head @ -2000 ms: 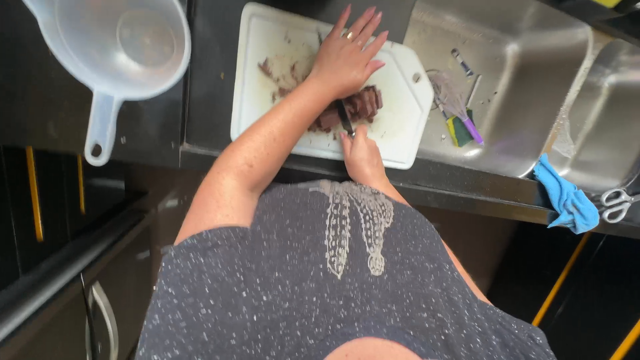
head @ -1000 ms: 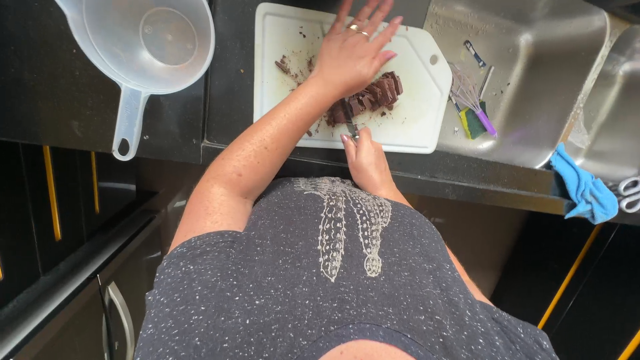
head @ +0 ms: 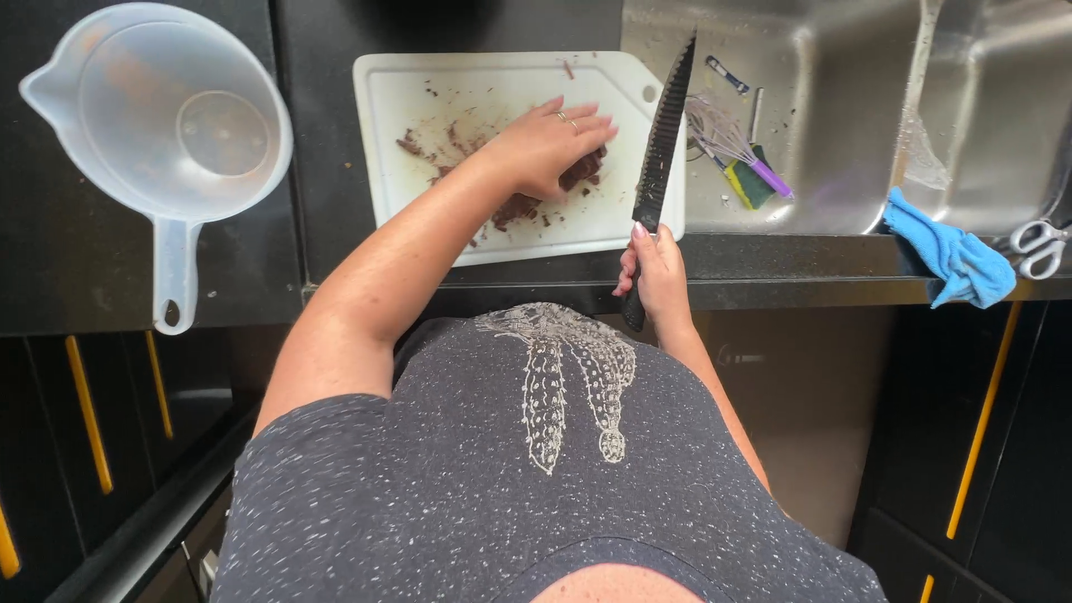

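My right hand (head: 656,272) grips the handle of a black kitchen knife (head: 662,138), its blade pointing up and away over the right edge of the white plastic cutting board (head: 419,92). On the board lies chopped dark brown food, which looks like chocolate (head: 517,211), with shavings and crumbs spread to its left. My left hand (head: 553,149), with a ring on one finger, is spread palm down over the pieces and hides part of them. Whether its palm presses on them cannot be told.
A translucent plastic jug (head: 222,134) stands left of the board. At right, the steel sink (head: 846,151) holds a purple-handled whisk (head: 769,178) and a yellow-green sponge (head: 748,186). A blue cloth (head: 955,255) hangs over the counter edge beside scissors (head: 1038,249).
The knife has come away from the chopped pieces to the right and now points upward in my right hand. My left hand has moved down over the pieces.
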